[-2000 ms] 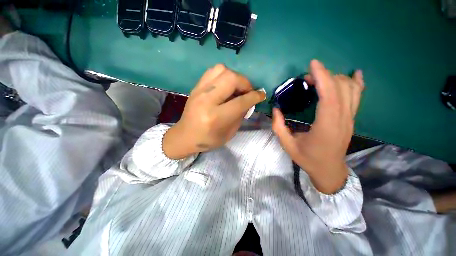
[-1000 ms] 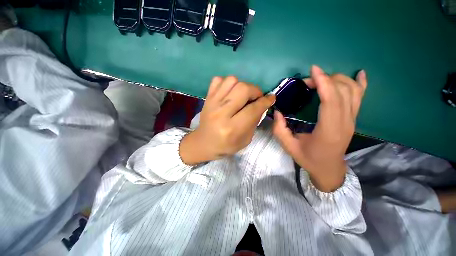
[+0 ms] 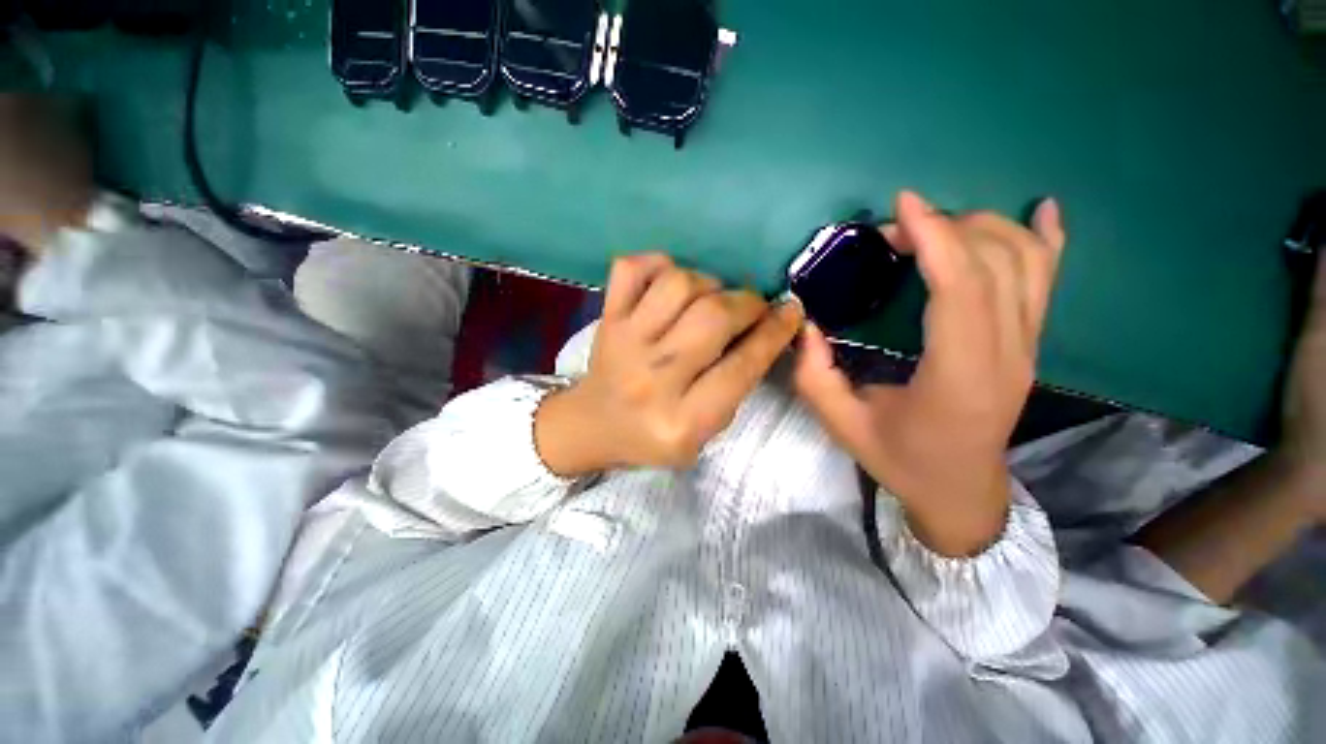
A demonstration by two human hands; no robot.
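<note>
A black watch head (image 3: 846, 276) with glossy dark glass is held at the bench's front edge. My right hand (image 3: 953, 349) grips it between the thumb at its lower side and a finger at its upper right corner; the other fingers are raised. My left hand (image 3: 669, 356) is closed, its fingertips at the watch head's lower left edge. A small bit of white wiping cloth (image 3: 787, 300) shows at these fingertips, the rest hidden by the fingers.
Several black watch heads (image 3: 662, 66) stand in a row at the back left on the green mat (image 3: 1018, 116). A black cable (image 3: 194, 131) lies at left. Other people's hands show at the left (image 3: 37, 167) and right (image 3: 1302, 378) edges.
My left hand has moved right and slightly down, its fingertips now at the watch head's lower left edge. My right hand has barely moved. Other people's hands have come in at both sides.
</note>
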